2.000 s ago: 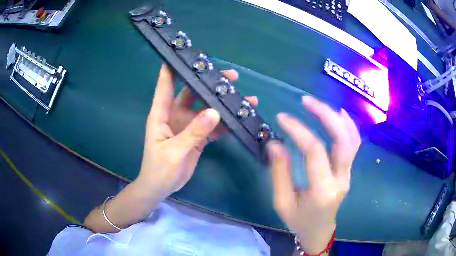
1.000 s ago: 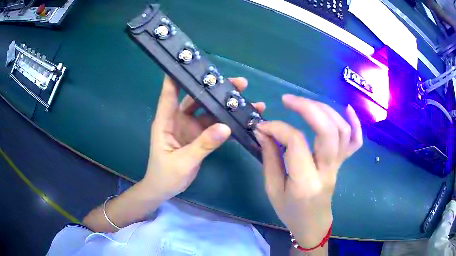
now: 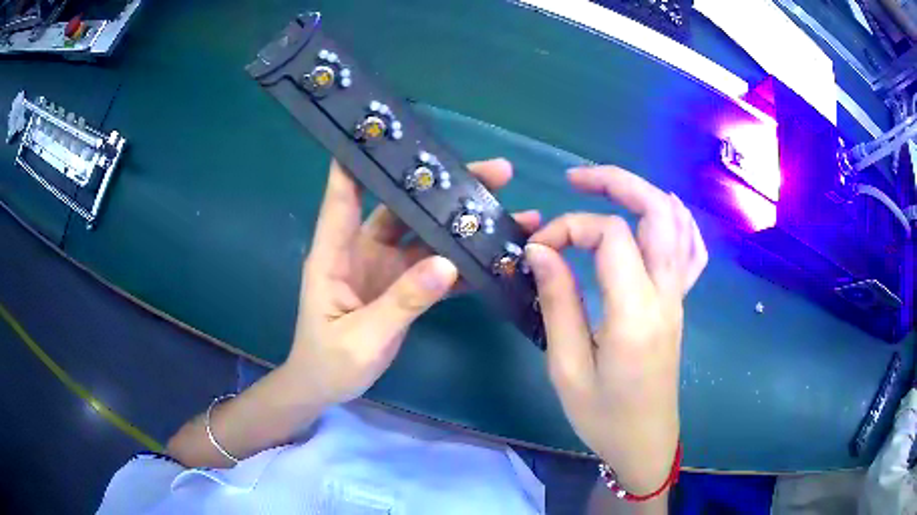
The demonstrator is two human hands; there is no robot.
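Observation:
A dark grey bar fixture (image 3: 402,151) is held up slantwise, its upper end to the upper left. Several round parts with amber centres sit in a row along it, with tiny shiny bits beside each. My left hand (image 3: 352,282) grips the bar from below, thumb on its near edge, fingertips showing past the far edge. My right hand (image 3: 623,312) is at the lower right end, thumb and index finger together beside the lowest visible round part (image 3: 506,265). The fingers cover the bar's end; whether they pinch a small part cannot be told.
A UV lamp box (image 3: 814,201) glares violet at right, with part of another bar fixture (image 3: 732,153) in its light. A metal frame fixture (image 3: 66,151) lies far left. A dark strip (image 3: 877,404) lies far right. White paper (image 3: 774,40) is at back right.
The held bar has turned more face-on and its lower end has shifted down. My right thumb and index finger have come together at that end. The bar near the lamp has moved further into the glow.

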